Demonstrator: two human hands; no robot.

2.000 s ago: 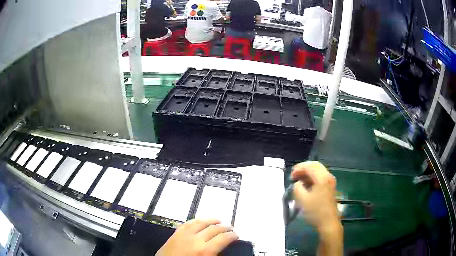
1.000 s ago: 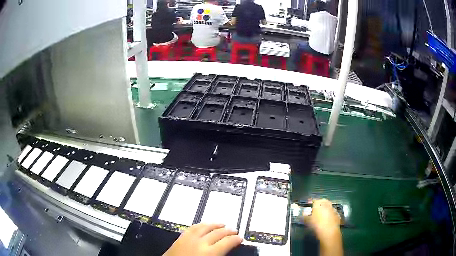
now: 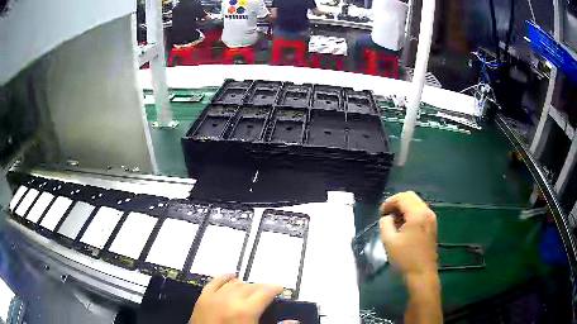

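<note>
A row of black phone middle frames [image 3: 171,239] lies side by side on the pale infeed track; the right-most frame [image 3: 278,219] stands slightly apart from the row. My left hand [image 3: 231,302] lies at the near edge of the track, fingertips at the lower ends of the last frames, over a dark phone-sized block [image 3: 294,311]. Whether it grips anything is unclear. My right hand [image 3: 410,231] is raised over the green surface right of the track, fingers pinched on a thin, blurred frame [image 3: 373,243] held tilted. The white right end of the track [image 3: 332,253] shows bare.
A thick black tray stack [image 3: 285,158] stands behind the track. Another open frame [image 3: 460,256] lies on the green surface at right. A white post [image 3: 417,82] rises behind the stack's right side, and a grey machine cover [image 3: 82,114] stands at left. People sit on red stools behind.
The right-most frame has moved left toward the row. My right hand has risen from the green surface with a thin frame in it. My left hand has shifted slightly left.
</note>
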